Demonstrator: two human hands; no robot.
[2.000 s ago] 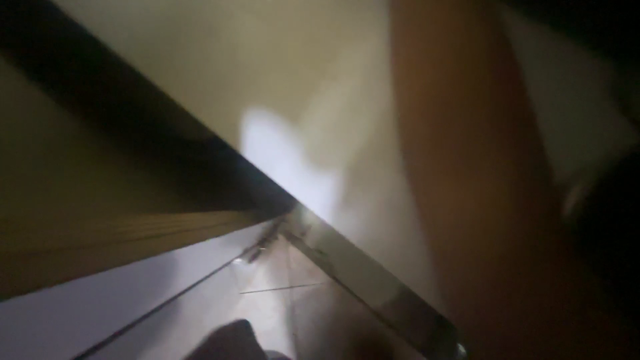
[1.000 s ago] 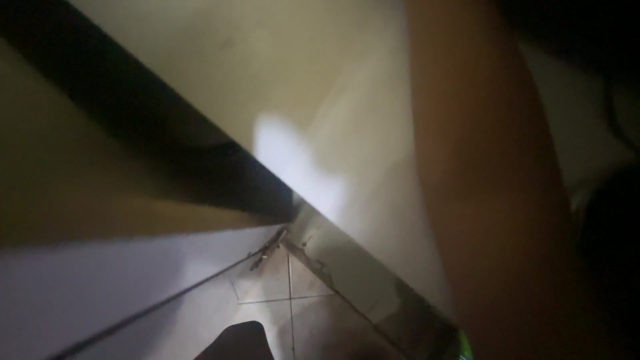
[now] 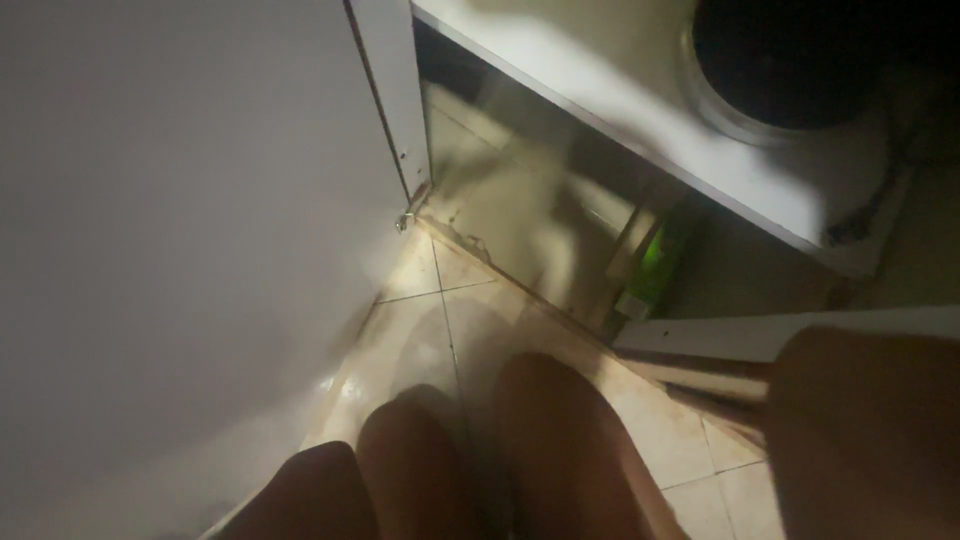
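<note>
Neither of my hands shows. Rounded bare limb parts, which look like my knees (image 3: 559,442), rise from the bottom edge over the floor. A darker rounded shape (image 3: 319,487) lies at the lower left, and a broad bare limb part (image 3: 862,435) fills the lower right; whether they are arms or legs I cannot tell. Beyond them is the open, low compartment of a cabinet (image 3: 517,217), with a bright green object (image 3: 652,262) inside at its right. What either hand touches is hidden.
A large pale door or panel (image 3: 172,225) fills the left, with a small metal fitting (image 3: 403,221) at its corner. A white surface edge (image 3: 630,150) crosses the upper right, near a dark round object (image 3: 780,60). Another white panel (image 3: 712,334) stands at right above floor tiles (image 3: 675,435).
The view has shifted a lot. The bare limb that ran down the right side is no longer there in that form; the cabinet's inside, the green object and the knee-like shapes now show.
</note>
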